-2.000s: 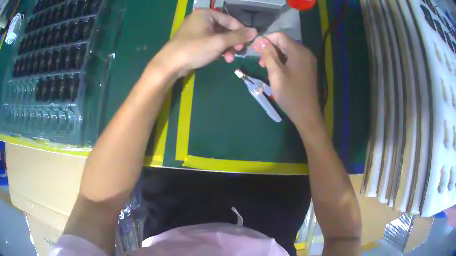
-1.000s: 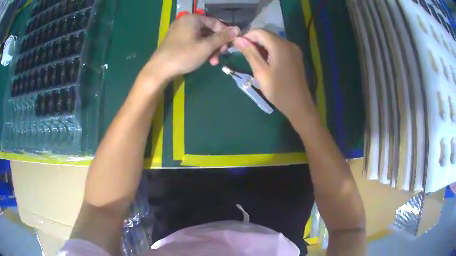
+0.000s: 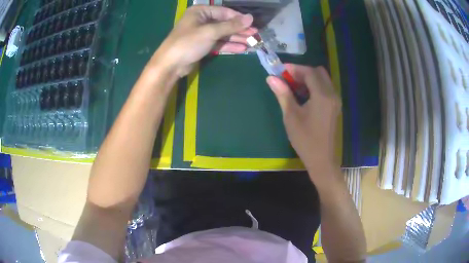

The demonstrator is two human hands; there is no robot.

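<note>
My right hand [image 3: 311,105] grips the hand nippers [image 3: 272,62], which have a pale grey body and a red grip. Their light tip points up and left, close to the fingertips of my left hand [image 3: 203,38]. My left hand is palm-side toward the tool, its thumb and index fingertip close together and the other fingers loosely curled. Any small part at its fingertips is too small and blurred to make out. The press fixture's flat grey plate [image 3: 293,38] lies behind the hands, cut off by the top edge.
A clear blister tray [image 3: 25,120] with rows of black parts [image 3: 51,72] lies on the left. White foam trays [image 3: 411,123] are stacked on the right. Yellow tape [image 3: 247,163] marks the front of the green mat [image 3: 241,123]. Cardboard boxes [image 3: 49,190] stand below the bench edge.
My right hand has left the left hand's fingertips and picked up the nippers that lay on the mat. Their tip is now raised to my left hand, whose fingers have opened somewhat.
</note>
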